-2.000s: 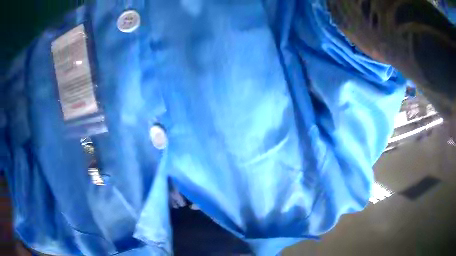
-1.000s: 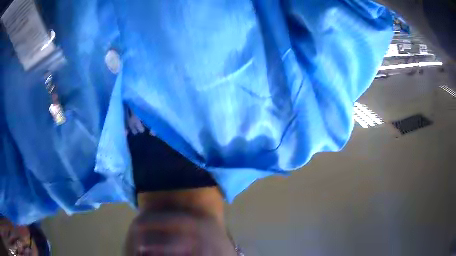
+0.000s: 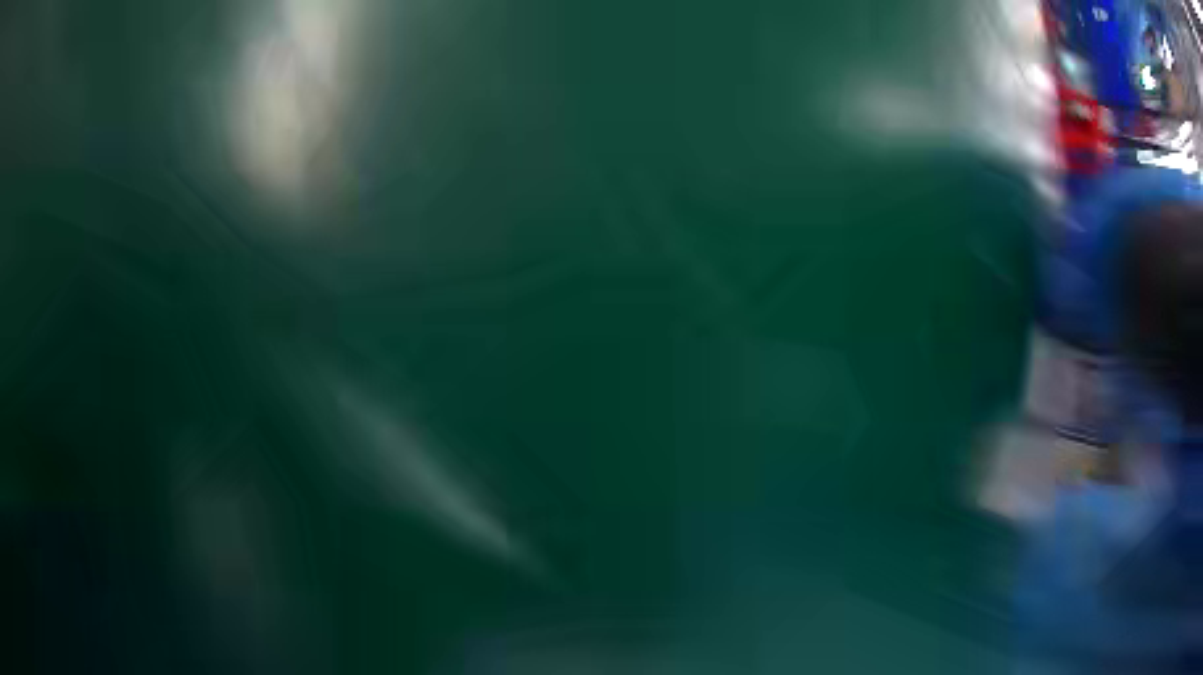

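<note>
The green bench top [image 3: 633, 330] fills most of the head view, close to the camera and badly blurred. Pale streaks that look like reflections lie on it at the upper left and lower left. Neither of my hands can be made out. No part or tray can be told on the green surface.
Blurred blue clothing of a person [image 3: 1095, 567] shows at the right edge, with a dark round shape above it. A pale blurred patch lies beside it. Red and blue things [image 3: 1084, 132] stand at the upper right corner.
The view has swung away from the blue smock, badge and ceiling. The green surface now fills the picture, with blurred blue clothing at the right.
</note>
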